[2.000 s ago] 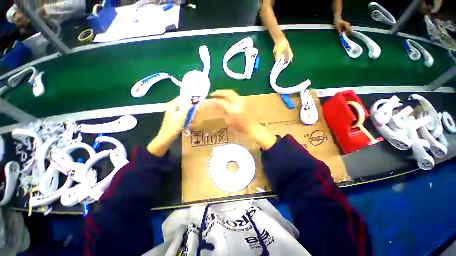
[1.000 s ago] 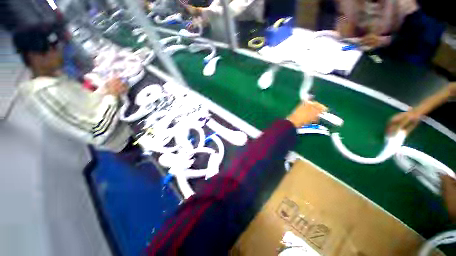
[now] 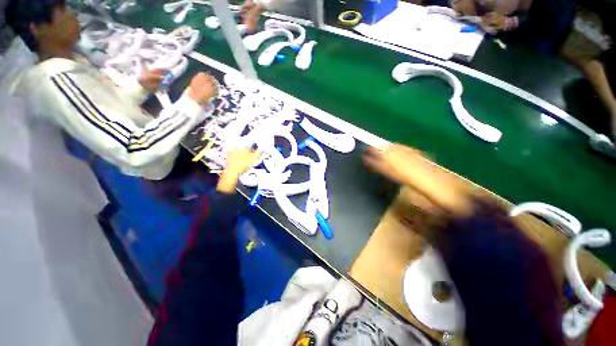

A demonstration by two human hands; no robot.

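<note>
My left hand (image 3: 240, 165) is at the near edge of a heap of white curved housings (image 3: 314, 176) with blue tabs (image 3: 324, 225). Its fingers touch the heap; whether they grip a piece is unclear. Thin white liner scraps (image 3: 229, 101) lie tangled behind it. My right hand (image 3: 395, 165) is blurred, over the bench by the cardboard sheet's (image 3: 378, 260) far left corner. No part shows in it, and its fingers are unclear. A white roll (image 3: 422, 290) lies on the cardboard, partly hidden by my right sleeve.
A green conveyor (image 3: 351, 81) runs behind the bench, carrying an S-shaped housing (image 3: 456, 94) and others. A worker in a white striped jacket (image 3: 108, 121) is at the left. More housings (image 3: 581, 263) lie at the right by a red block (image 3: 604, 328). Other workers' arms show across the belt.
My left hand has come into view at the heap. My right arm now crosses the cardboard. The view has shifted, and the outstretched hand and the housings near it on the belt are gone from there.
</note>
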